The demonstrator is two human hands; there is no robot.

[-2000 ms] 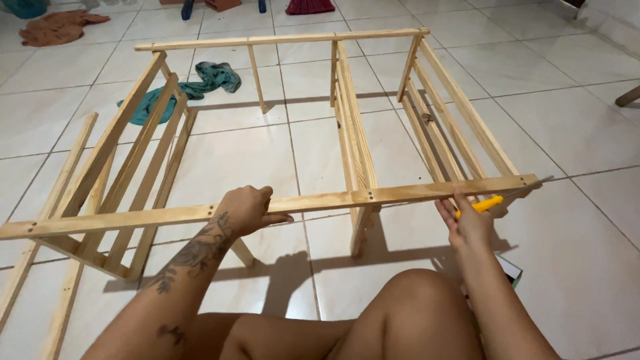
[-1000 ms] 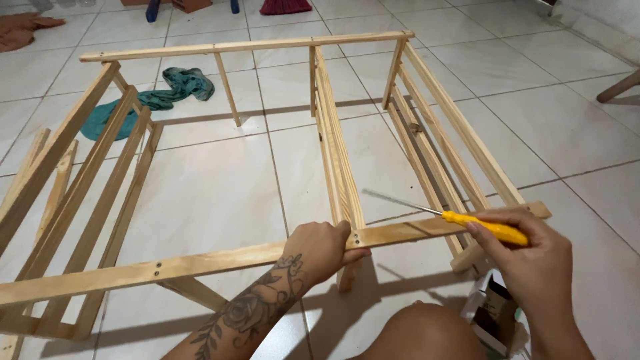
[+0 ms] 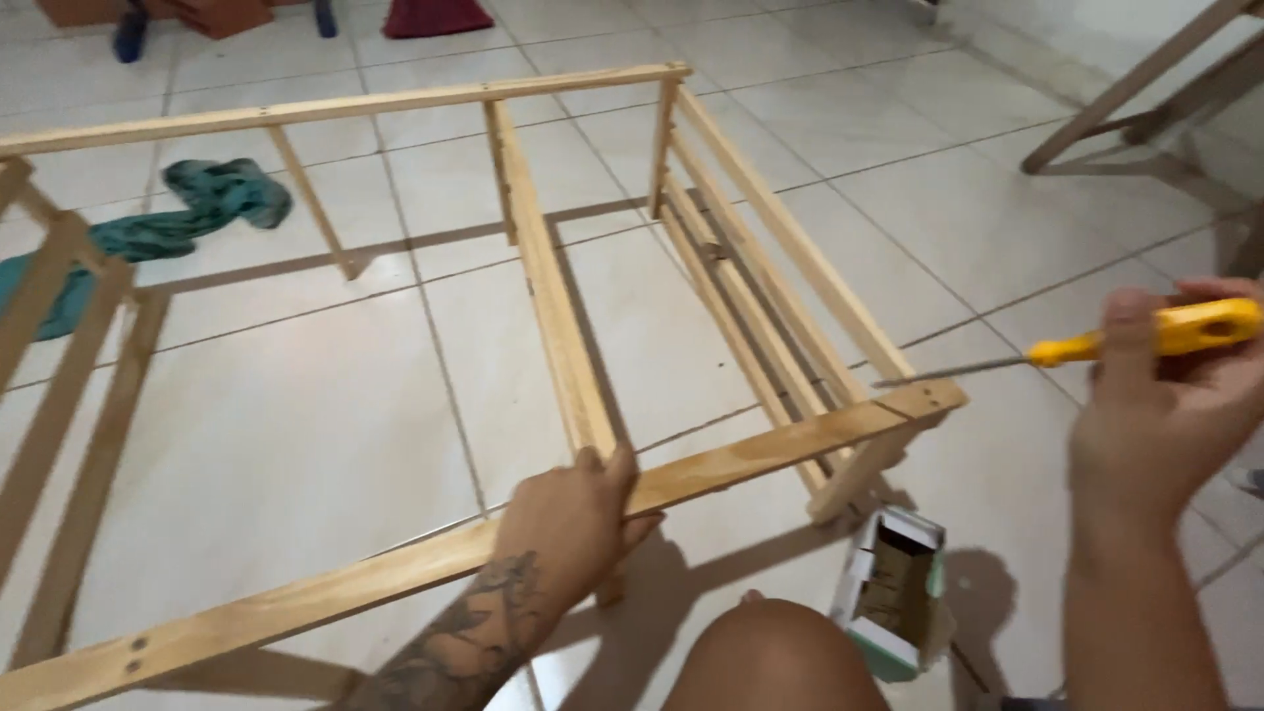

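Note:
A pale wooden frame [image 3: 770,449] of slats and crossbars stands on the tiled floor. My left hand [image 3: 573,523] grips its near rail where a middle crossbar [image 3: 553,306] meets it. In my right hand [image 3: 1145,395], at the right, is a screwdriver with a yellow handle [image 3: 1200,328]. Its metal shaft points left, and the tip appears just above the rail's right end, near two screw holes or screw heads; whether it touches the wood I cannot tell. Slatted sections form both ends of the frame.
A small open cardboard box [image 3: 894,592] lies on the floor by my knee, its contents hard to make out. A teal cloth [image 3: 188,217] lies beyond the frame at left. Wooden furniture legs [image 3: 1126,94] stand at the upper right, and a dark red item [image 3: 434,15] at the top.
My right hand has lifted off the rail with the screwdriver, whose shaft now points at the rail's end. My left hand has moved right along the rail to the middle crossbar. The view has shifted closer.

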